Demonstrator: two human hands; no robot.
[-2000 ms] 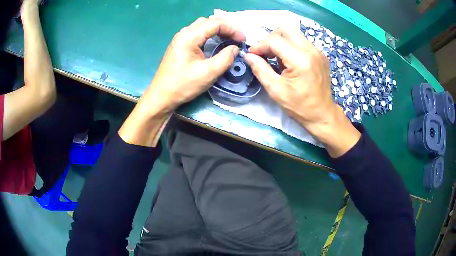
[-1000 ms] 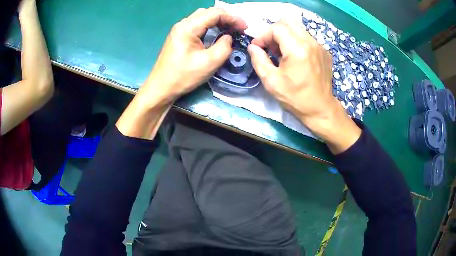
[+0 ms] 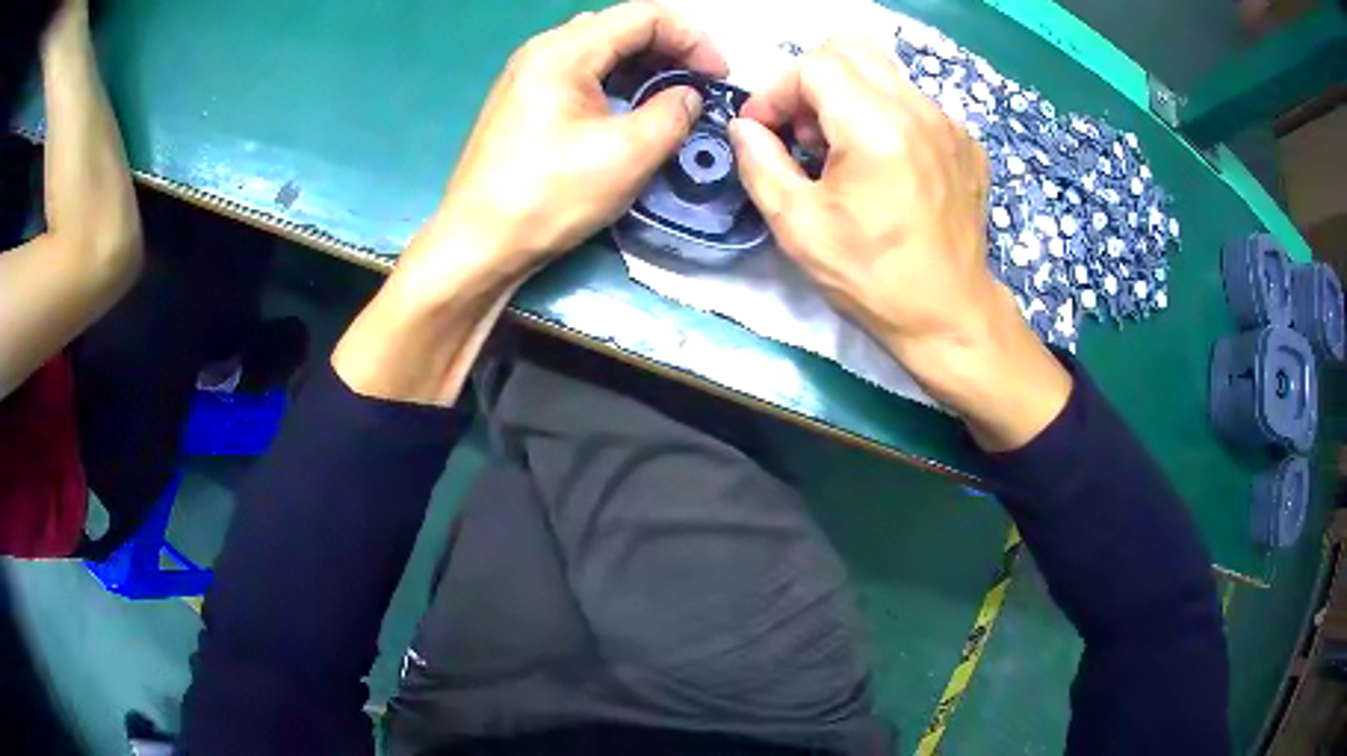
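A dark blue-grey housing (image 3: 706, 207) rests open side up on a white sheet (image 3: 798, 307), with its round hub and hole showing. My left hand (image 3: 569, 148) holds the housing's left and far side, thumb and index finger at the inner ribs beside the hub. My right hand (image 3: 879, 192) has thumb and index finger at the ribs just right of them. Whether a small insert is between the fingertips is too small to tell. A heap of small dark inserts with white spots (image 3: 1071, 222) lies right of my right hand.
Several similar housings (image 3: 1265, 387) stand at the far right of the green bench (image 3: 340, 104). A raised green rail (image 3: 1101, 67) runs along the far side. At the left are another person's arm (image 3: 81, 222) and a blue stool (image 3: 148, 554).
The view has shifted slightly, so the housing sits higher in the picture. Both hands stay at the housing, with my fingertips moved only slightly around the ribs.
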